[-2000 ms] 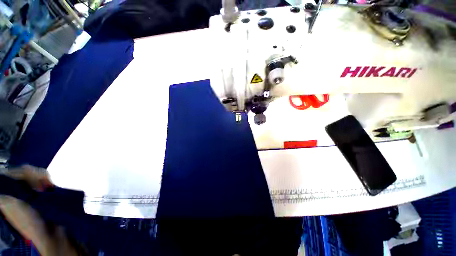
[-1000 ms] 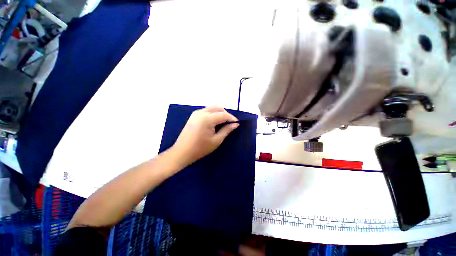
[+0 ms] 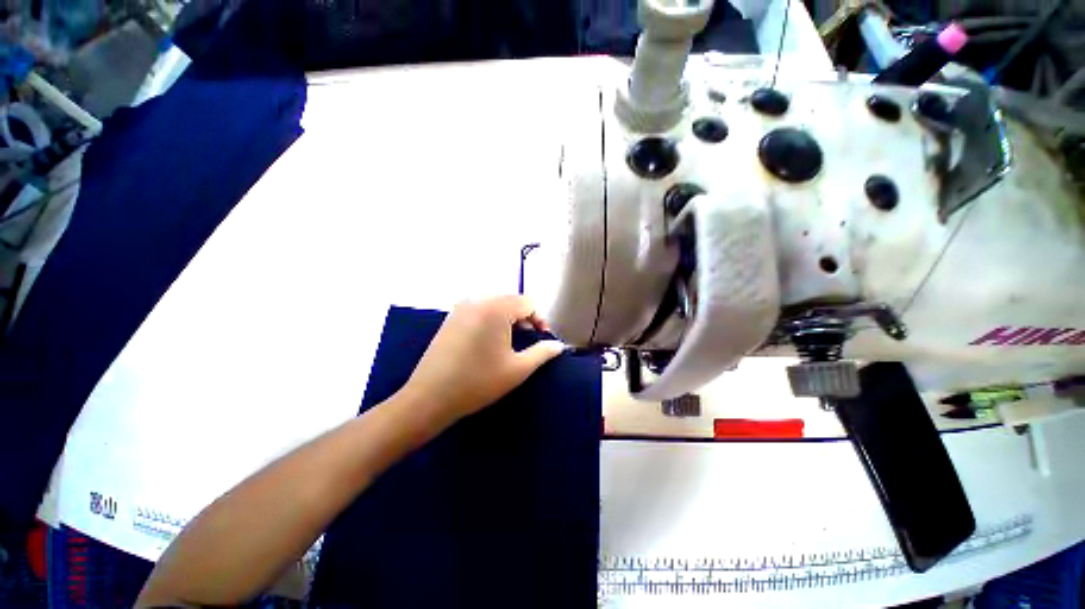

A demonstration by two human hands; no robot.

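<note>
A dark navy fabric panel (image 3: pixel 500 488) lies flat on the white table and hangs over its front edge. My left hand (image 3: pixel 482 357) pinches its top edge between thumb and fingers, just left of the white sewing machine head (image 3: pixel 714 262). The panel's right corner reaches the area under the head; the presser foot and needle are mostly hidden by it. A thin bent black wire guide (image 3: pixel 525 268) stands behind my hand. My right hand is not in view.
A long navy panel (image 3: pixel 167 214) lies along the table's left side. A black smartphone (image 3: pixel 907 464) lies right of the head, with yellow-green snips (image 3: pixel 988 401) beyond it. A red tape strip (image 3: pixel 759 428) and a printed ruler scale (image 3: pixel 761 576) mark the table.
The panel's top has come away from under the needle, and my left hand has come from the far left to hold its edge. The view has shifted.
</note>
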